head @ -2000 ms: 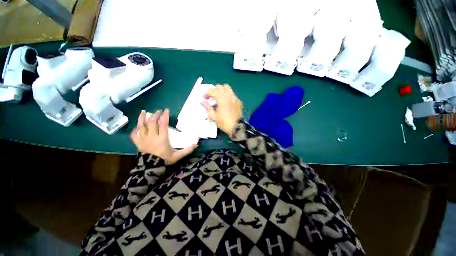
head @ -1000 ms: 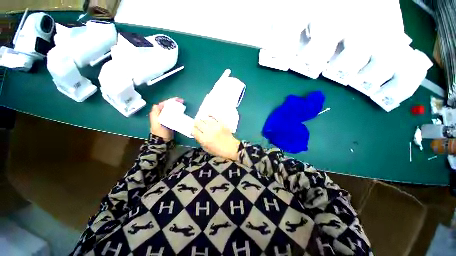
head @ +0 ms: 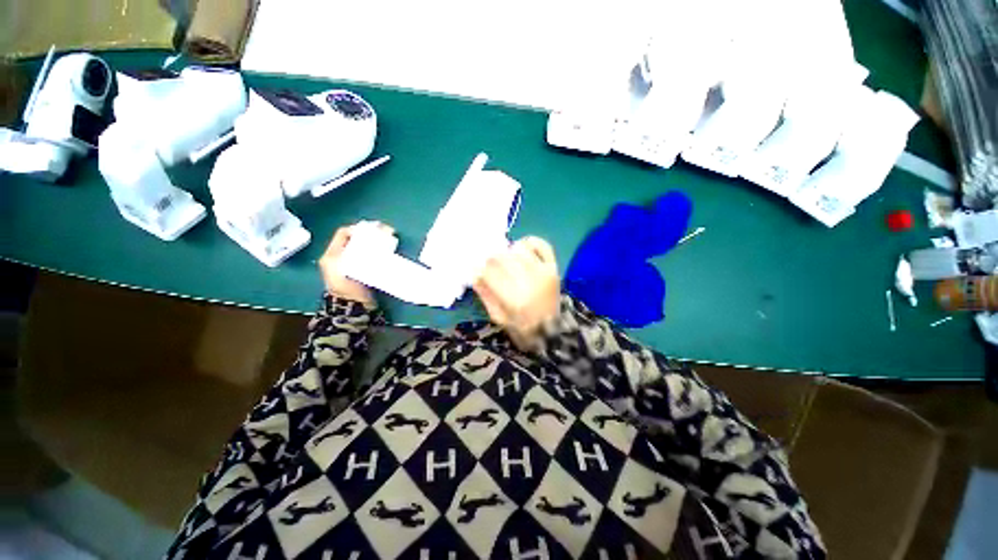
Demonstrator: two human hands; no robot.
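A white security camera (head: pixel 465 224) lies on the green mat in front of me, its head to the right with a thin antenna pointing up and away. My left hand (head: pixel 348 265) holds its mounting base at the left end. My right hand (head: pixel 522 287) is at the lower right of the camera head, fingers bent; whether it pinches something is too blurred to tell. A crumpled blue cloth (head: pixel 626 263) lies right of my right hand, with a thin pale stick (head: pixel 692 235) beside it.
Three white cameras (head: pixel 263 181) stand at the left. A row of several white units (head: pixel 755 142) stands at the back right before a white sheet (head: pixel 438 49). A red cap (head: pixel 900 220), an orange-brown bottle (head: pixel 965 293) and loose sticks lie far right. A carton (head: pixel 865 438) is below the bench edge.
My left hand has moved onto the camera's base. My right hand has shifted from the body's near side to the right of the head. The camera has turned so its lens side faces right.
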